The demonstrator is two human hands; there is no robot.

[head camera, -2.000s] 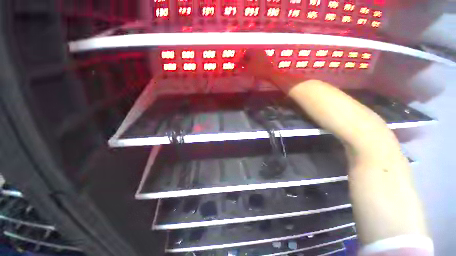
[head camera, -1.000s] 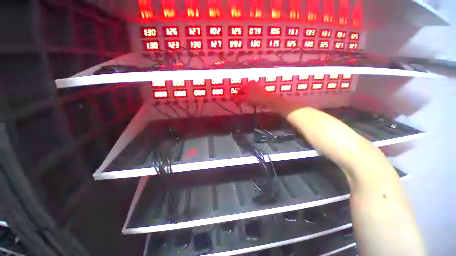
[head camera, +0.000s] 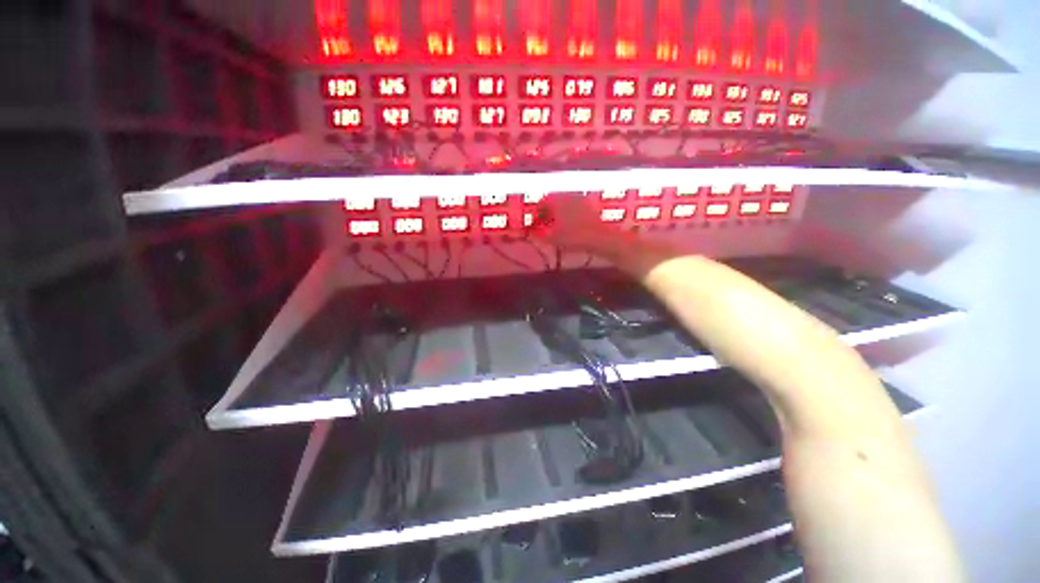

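Observation:
My right hand point(head camera: 582, 233) reaches from the lower right to the back panel point(head camera: 308, 302), at the row just under the red digits. It is blurred and lit red, so its fingers and anything in them are hard to make out. Thin black cables point(head camera: 399, 268) run from sockets left of the hand onto the dark ribbed shelf. Two cable bundles hang over the shelf's white front edge point(head camera: 479, 388), one at the left and one near the middle point(head camera: 610, 399). Readouts point(head camera: 454, 223) beside the hand show 000. My left hand is not in view.
The shelf above has a white edge point(head camera: 547, 182), cables along it and red readouts point(head camera: 443, 116) with varied numbers. Lower shelves hold dark devices point(head camera: 461, 566). A dark grid-patterned side wall point(head camera: 126, 273) stands at left, a pale wall point(head camera: 998, 399) at right.
The view has tilted upward since the first frame, so the shelves sit lower in the picture and more upper readouts show. My right hand stays at the same part of the panel.

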